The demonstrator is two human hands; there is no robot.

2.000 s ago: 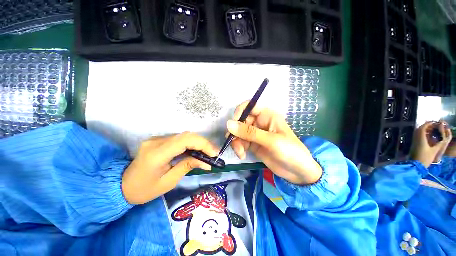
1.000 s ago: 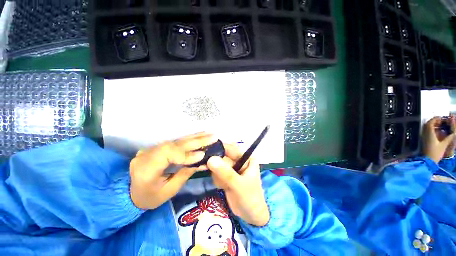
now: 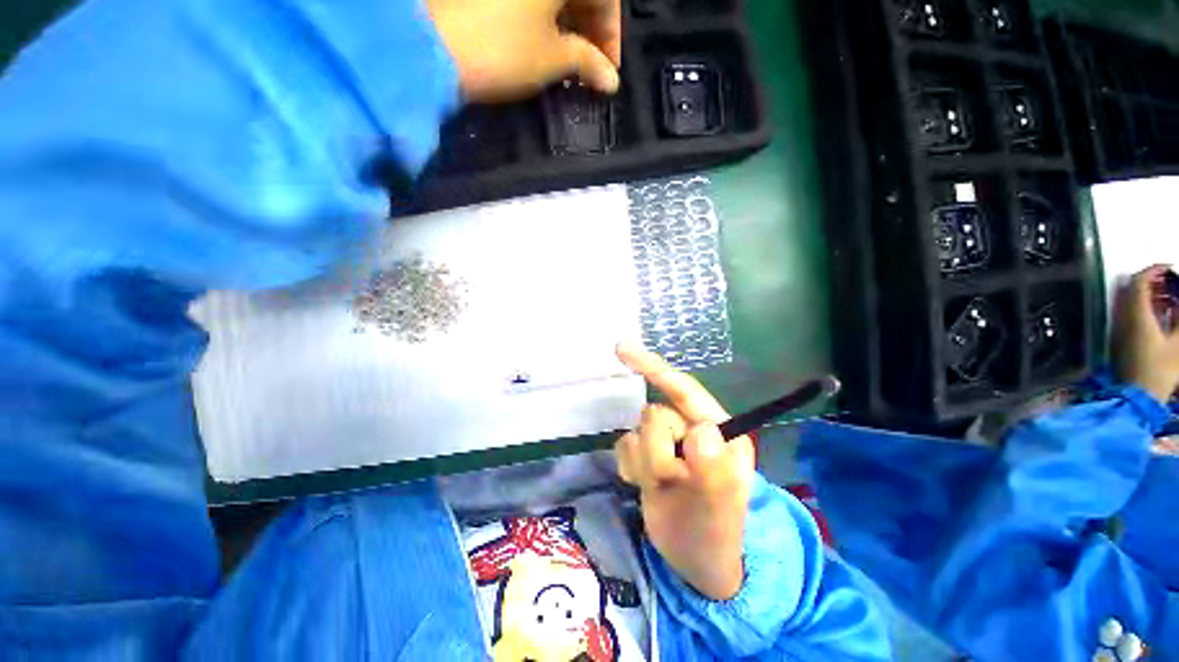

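My left hand [image 3: 543, 45] reaches over the black foam tray [image 3: 647, 168]. Its fingertips are at the top edge of a black housing [image 3: 579, 123] that lies in a pocket; whether they grip it I cannot tell. My right hand [image 3: 692, 472] is above the paper's lower right corner, closed around dark tweezers [image 3: 782, 406], with the index finger stretched out. A silvery heap of tiny parts [image 3: 411, 298] lies on the white paper [image 3: 543, 285]. A tiny dark part [image 3: 520, 378] lies lower on the paper.
Another housing [image 3: 692, 98] sits in the pocket to the right. A clear blister tray [image 3: 681, 272] lies at the paper's right edge. A second foam tray [image 3: 886, 285] with several housings stands at right. Another person's hand [image 3: 1144, 336] is at the far right. My left sleeve covers the left side.
My left hand has moved from in front of me up to the foam tray, where a formerly bare pocket now holds a housing. My right hand has moved right, off the housing, still with the tweezers.
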